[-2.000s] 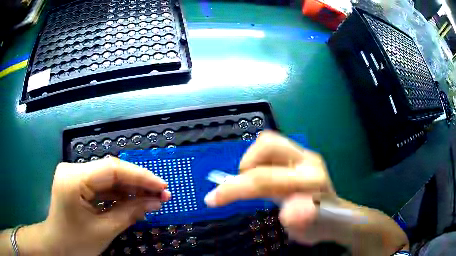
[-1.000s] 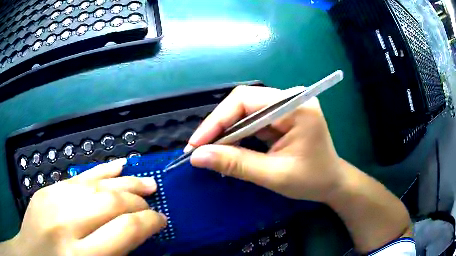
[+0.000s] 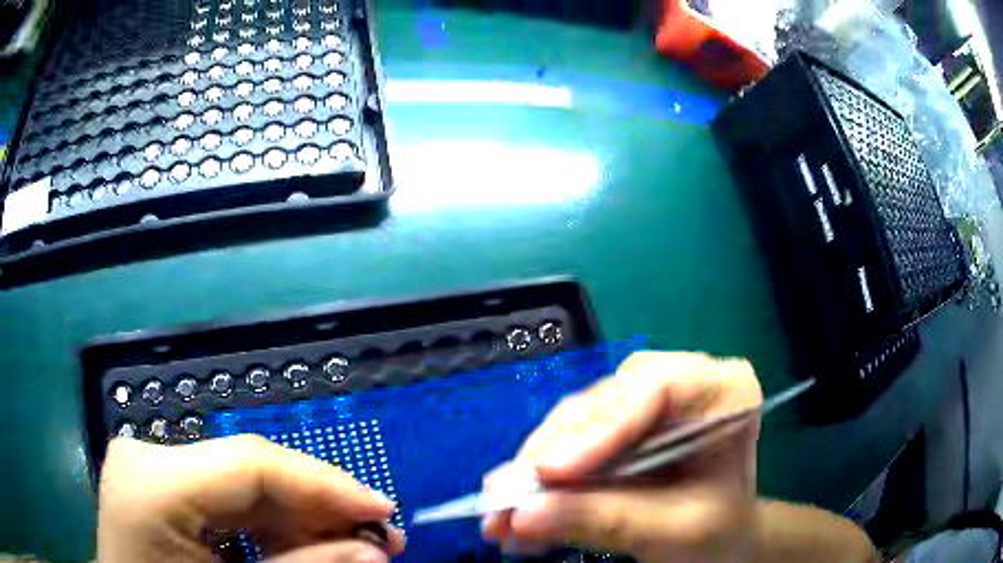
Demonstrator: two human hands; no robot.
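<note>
The blue sheet point(image 3: 451, 423) lies across the near black tray point(image 3: 330, 328), with rows of tiny white dots point(image 3: 357, 451) on its left part. My left hand point(image 3: 237, 500) is over the sheet's left part and pinches a small dark round component point(image 3: 372, 534) between thumb and fingertip. My right hand point(image 3: 649, 467) holds silvery tweezers point(image 3: 704, 423), slightly blurred, with the tips pointing left, close to the component. Whether the tips hold a dot cannot be told. A whitish cover shows on a right fingertip.
A second tray point(image 3: 275, 110) of round parts with a white label lies at the upper left. A tall black tray stack point(image 3: 814, 220) stands at the right. Behind it are a red-orange bin point(image 3: 709, 44) and clear plastic point(image 3: 913, 99). Green bench top lies between them.
My left hand has lifted off the sheet and now pinches a round component. My right hand has lowered, and the tweezers now point left towards that component. The camera view has shifted.
</note>
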